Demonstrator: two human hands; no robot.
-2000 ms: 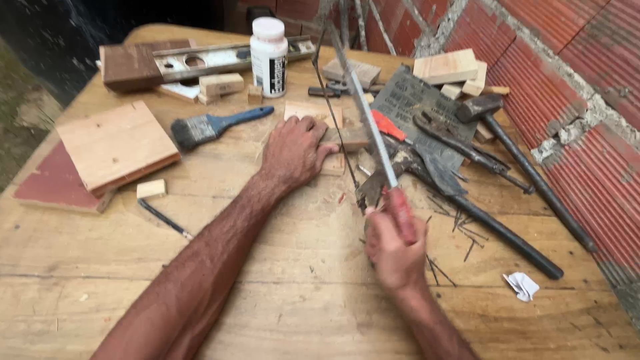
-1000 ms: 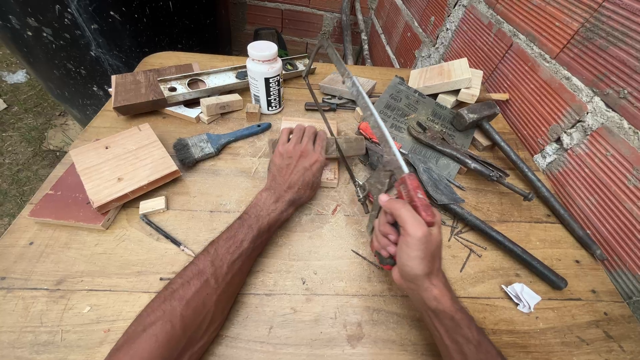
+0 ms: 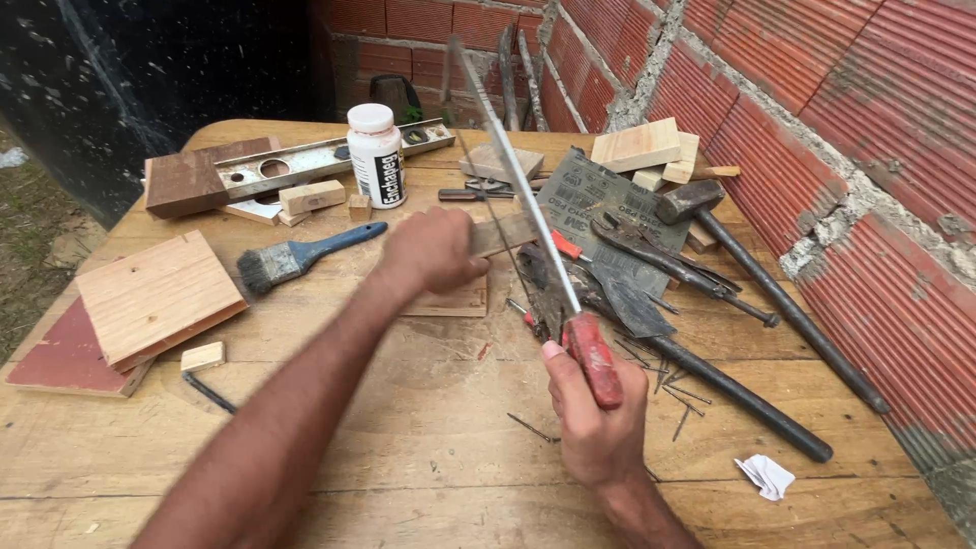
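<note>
My right hand (image 3: 598, 419) grips the red handle of a hacksaw (image 3: 526, 194), whose frame points up and away, blurred at the far end. The thin blade runs to the left of the frame and passes over a wooden strip (image 3: 503, 232). My left hand (image 3: 435, 252) is closed on the left end of that strip, above a flat wooden block (image 3: 457, 301) on the table. Whether the blade touches the strip cannot be told. A paintbrush with a blue handle (image 3: 313, 252) lies left of my left hand, and a hammer (image 3: 732, 389) lies right of the saw.
Behind my left hand stand a white bottle (image 3: 374, 156) and a metal level (image 3: 305, 160). Wooden boards (image 3: 160, 297) lie at left. Sandpaper (image 3: 610, 206), pliers (image 3: 663, 255), a sledgehammer (image 3: 770, 282), a putty knife (image 3: 629, 297) and nails (image 3: 686, 396) lie at right, beside a brick wall (image 3: 884, 252).
The wooden strip shows more to the right of my left hand, now tilted up toward its right end. My right hand still holds the hacksaw.
</note>
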